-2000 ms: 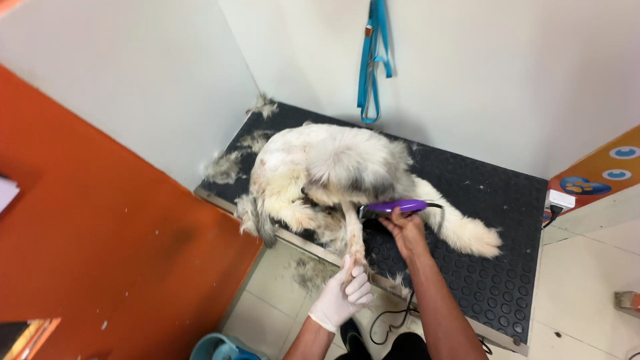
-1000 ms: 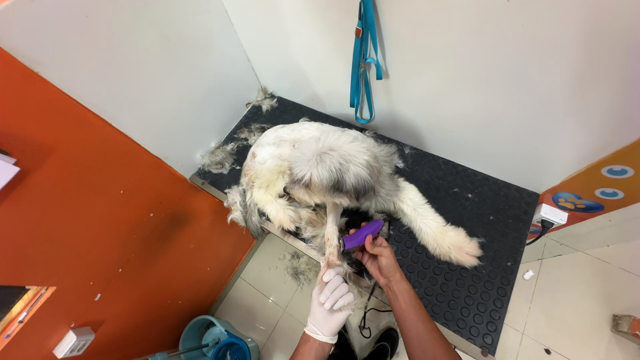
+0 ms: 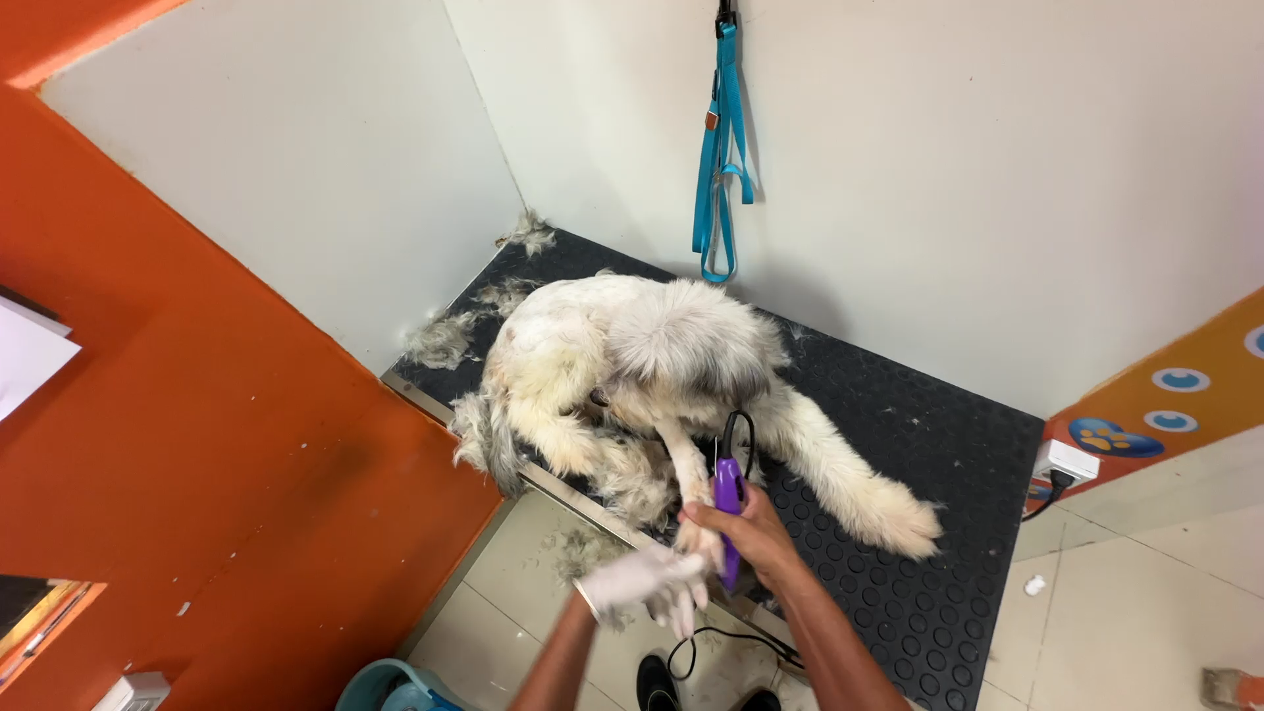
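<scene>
A dog (image 3: 681,341) with white and grey fur, partly clipped short, lies on a black studded grooming table (image 3: 869,395). My right hand (image 3: 755,533) is closed around a purple electric hair clipper (image 3: 731,494), now upright, its black cord end toward the dog's body. The thumb of that hand touches the dog's short-clipped front leg (image 3: 683,449). My left hand (image 3: 657,583), in a white glove, is just below that leg's paw (image 3: 701,538), its fingers spread and blurred; whether it touches the paw is unclear. The dog's other front leg (image 3: 869,494), still furry, stretches to the right.
Loose fur tufts (image 3: 441,341) lie at the table's left end. A turquoise leash (image 3: 726,158) hangs on the white wall behind. The clipper's cord (image 3: 741,632) loops below the table edge. A bucket (image 3: 395,686) stands at the bottom left, and a wall socket (image 3: 1066,464) is at the right.
The clipper has turned from nearly level to upright in my right hand. My left hand has gone from closed fingers at the paw to spread fingers.
</scene>
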